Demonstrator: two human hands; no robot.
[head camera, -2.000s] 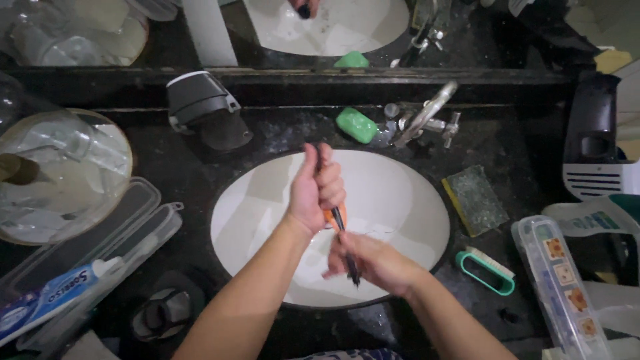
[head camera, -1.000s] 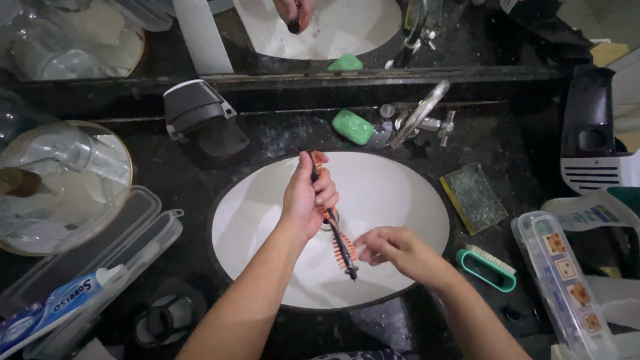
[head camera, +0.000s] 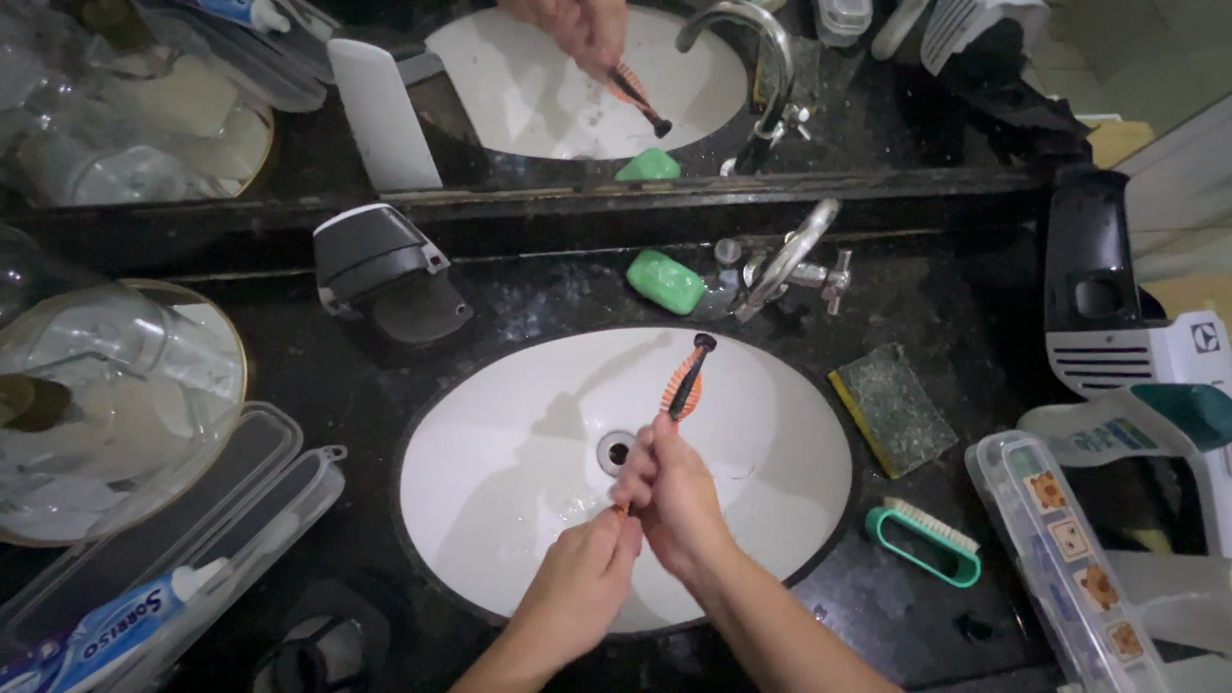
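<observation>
Over the white oval sink (head camera: 500, 462), my right hand (head camera: 679, 491) grips a roller brush (head camera: 686, 383) with orange bristles and a black strip; its black end points up toward the faucet. Lower and to the left, my left hand (head camera: 587, 573) pinches the brush's near end, where a bit of orange shows. The middle of the brush is hidden by my fingers. The metal drain (head camera: 616, 452) lies just left of my right hand. A green bar of soap (head camera: 665, 282) rests behind the sink, beside the metal faucet (head camera: 794, 255).
A scouring sponge (head camera: 893, 411) and a green-handled scrub brush (head camera: 924, 544) lie right of the sink. A grey and black plastic part (head camera: 380, 265) stands behind left. Toothpaste (head camera: 120, 621) in a clear case, a round tray (head camera: 241, 385) of clear containers and a sticker-decorated case (head camera: 1068, 558) flank the sink.
The brush has swung from pointing down toward me to pointing up toward the faucet. My right hand has moved in and taken hold of it; my left hand has come lower, to its near end.
</observation>
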